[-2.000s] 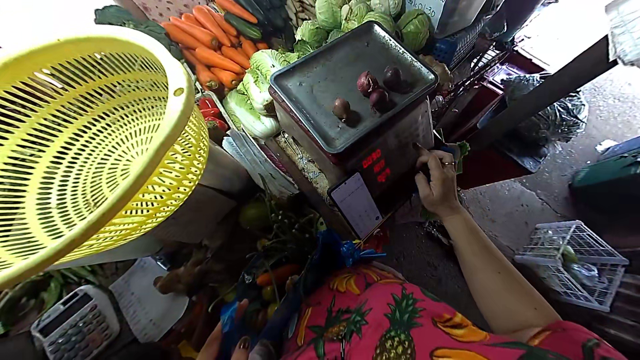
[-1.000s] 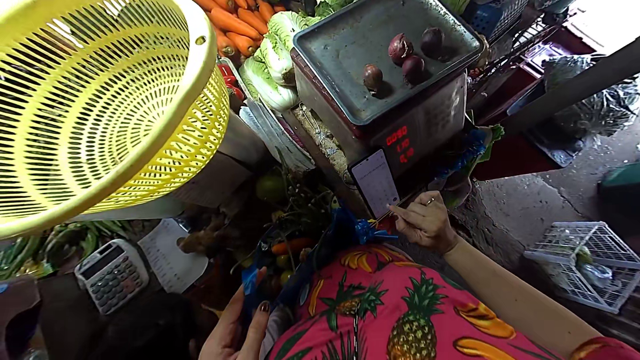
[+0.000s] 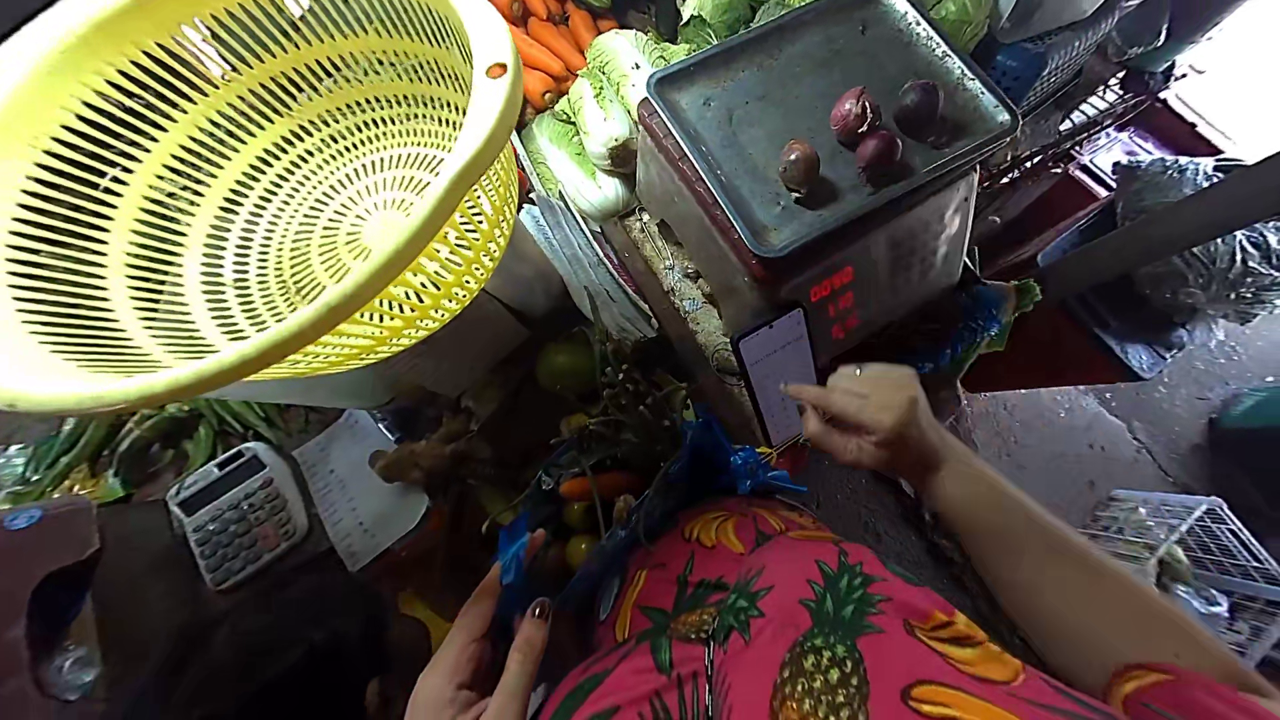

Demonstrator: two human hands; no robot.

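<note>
My right hand (image 3: 868, 415) is by a smartphone (image 3: 778, 378) that leans against the front of a digital scale (image 3: 890, 270); its pointing finger is at the lit screen. Several red onions (image 3: 856, 117) lie on the scale's metal tray (image 3: 730, 120). Low in the view, my left hand (image 3: 500, 640) grips the edge of a blue plastic bag (image 3: 514, 550), thumb and fingers around it. Inside the bag are a carrot (image 3: 603, 486), small round green-yellow vegetables (image 3: 580, 550) and leafy stems.
A large yellow plastic basket (image 3: 500, 110) fills the upper left. Chinese cabbages (image 3: 575, 165) and carrots (image 3: 545, 50) lie behind the scale. At the left are a calculator (image 3: 238, 515) and a paper with writing (image 3: 355, 485). A white wire crate (image 3: 1190, 560) stands on the ground at the right.
My right hand has moved down from the scale's front panel to the phone screen. My left hand shows more fully at the bag. The view has moved closer to the scale.
</note>
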